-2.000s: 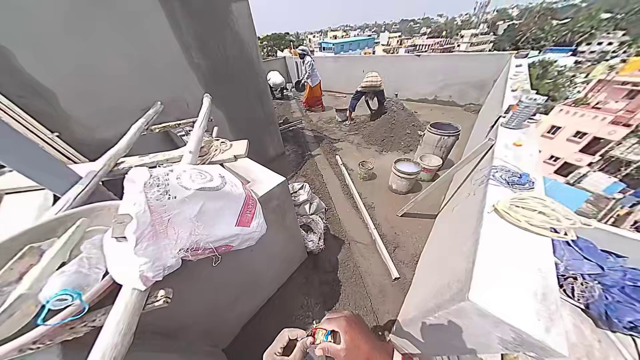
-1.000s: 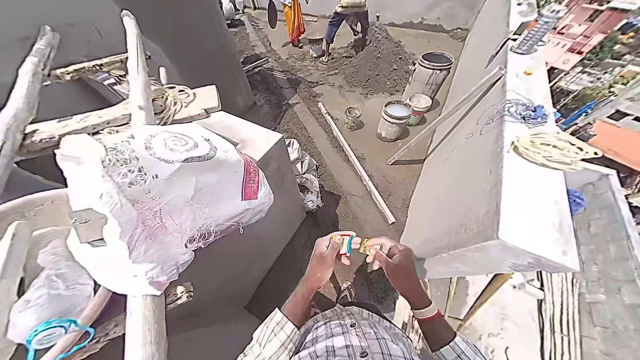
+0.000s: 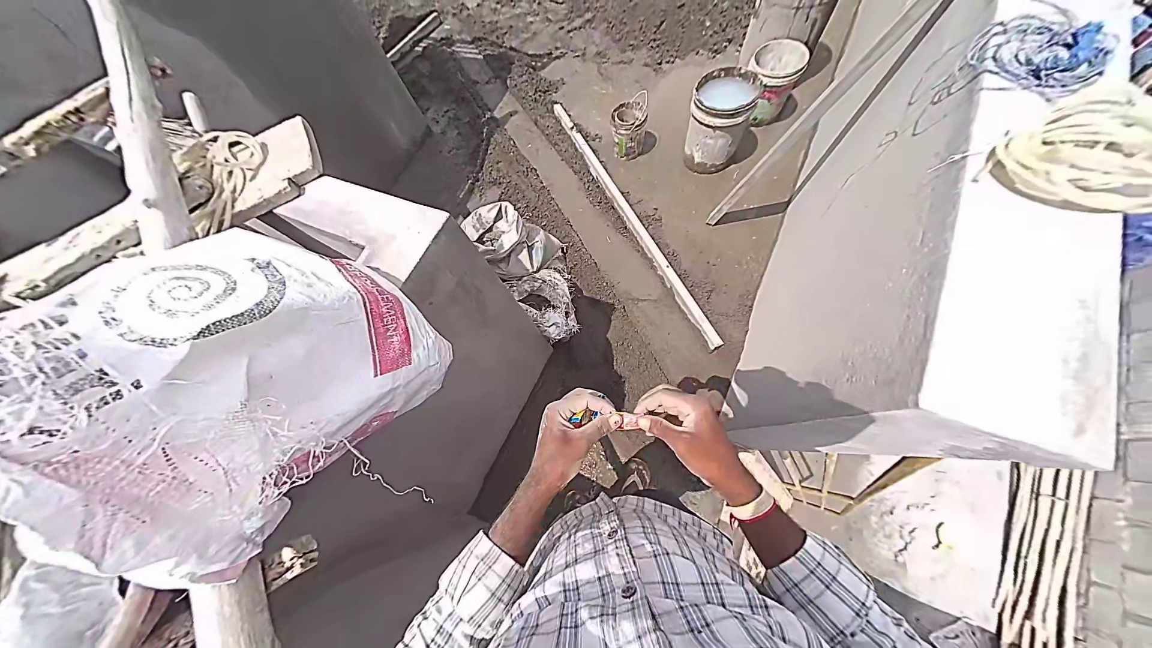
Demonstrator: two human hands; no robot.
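Note:
Both my hands meet in front of my checked shirt, with a small colourful packet (image 3: 628, 420) pinched between them. My left hand (image 3: 576, 432) grips its left end, where a blue and yellow part shows between the fingers. The thumb and fingers of my right hand (image 3: 688, 432) pinch the reddish right end. The fingers hide most of the packet, so its exact kind is unclear. A cream and red band circles my right wrist.
Left, a torn white cement sack (image 3: 315, 333) drapes over wooden poles (image 3: 148, 135). Ahead lie a long wooden batten (image 3: 639, 229), a bucket of whitish liquid (image 3: 720, 117) and a small pail (image 3: 629, 128). Coiled rope (image 3: 1080, 153) rests on the right parapet (image 3: 1017, 315).
The view has tilted down, and the people at the sand heap have left it. My hands, at the bottom edge two seconds ago, now show fully and still hold the packet.

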